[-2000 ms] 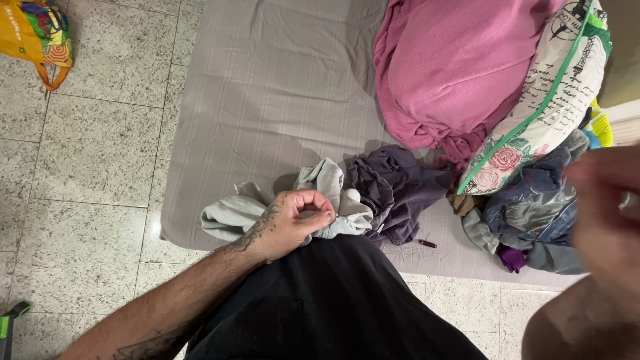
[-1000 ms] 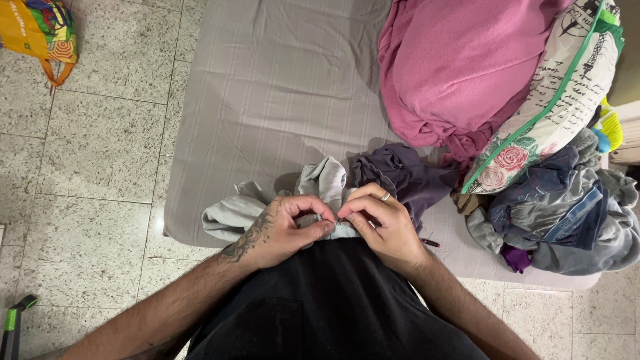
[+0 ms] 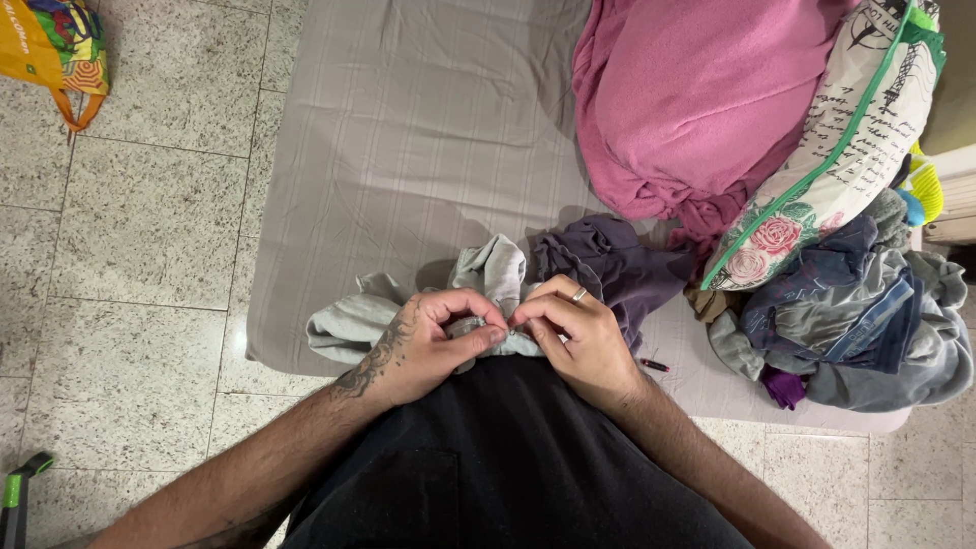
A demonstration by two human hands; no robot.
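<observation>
A light grey cloth garment (image 3: 492, 267) lies bunched at the near edge of the bed, against the black clothing on my lap. My left hand (image 3: 438, 347) pinches its fabric between thumb and forefinger. My right hand (image 3: 576, 335), with a ring on one finger, meets the left fingertips at the same spot and pinches there too. Whether something small, such as a needle, is between the fingertips cannot be made out. Just beyond my right hand lies a dark purple-grey garment (image 3: 625, 267). A small dark and red item (image 3: 655, 365) rests on the sheet right of my right wrist.
The mattress has a grey striped sheet (image 3: 396, 137). A pink blanket (image 3: 701, 99) and a printed pillow or bag with green edging (image 3: 846, 145) lie at the back right, beside a clothes heap (image 3: 862, 328). On the tiled floor are an orange bag (image 3: 30, 46) and a green-black object (image 3: 15, 496).
My right hand, raised at the right two seconds ago, has come down and left to meet my left hand at the grey garment. The left hand has stayed there.
</observation>
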